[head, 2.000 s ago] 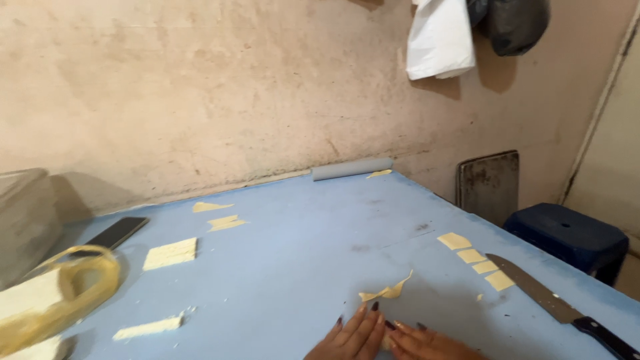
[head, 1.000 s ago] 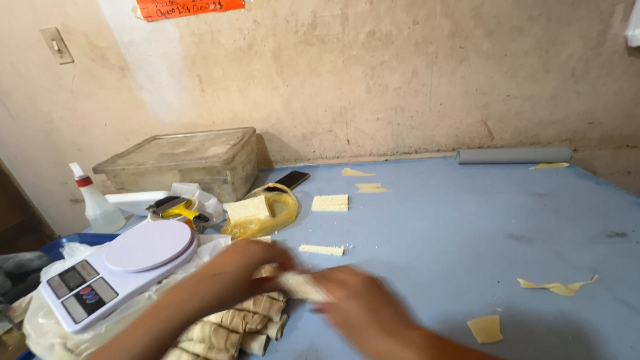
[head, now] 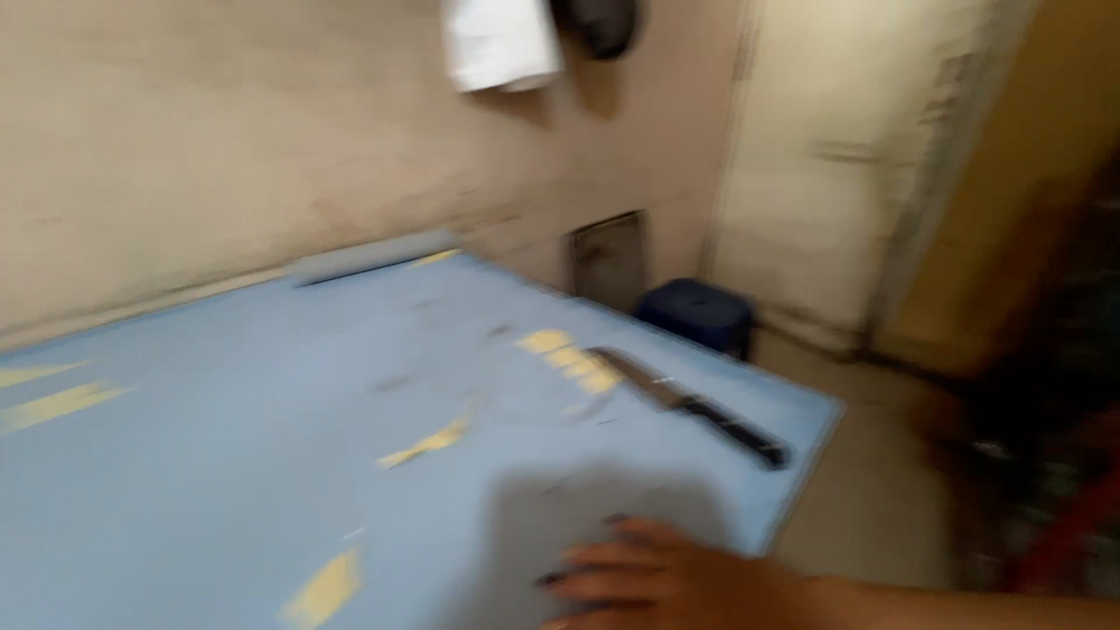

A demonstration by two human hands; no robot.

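Observation:
Over the near right part of the blue table (head: 262, 350) is my right hand (head: 647, 573), palm down, fingers spread, with nothing seen in it. A kitchen knife with a black handle (head: 731, 429) lies beyond it, its blade pointing away to the left. Several small pale dough pieces (head: 573, 359) lie in a row by the blade tip. A twisted dough scrap (head: 429, 444) rests left of them, and a flat dough piece (head: 324, 588) lies near the bottom edge. My left hand is out of view. Motion blurs the picture.
A grey roll (head: 376, 255) lies along the wall at the table's back edge. More dough scraps (head: 61, 405) are at the far left. Past the right edge stand a blue stool (head: 697, 313) and a dark panel (head: 608, 260). A white bag (head: 503, 44) hangs on the wall.
The view has swung right. One second ago both my hands were together at the pile of rolled dough pieces by the scale; now my right hand is over the table's right part, apart from the left.

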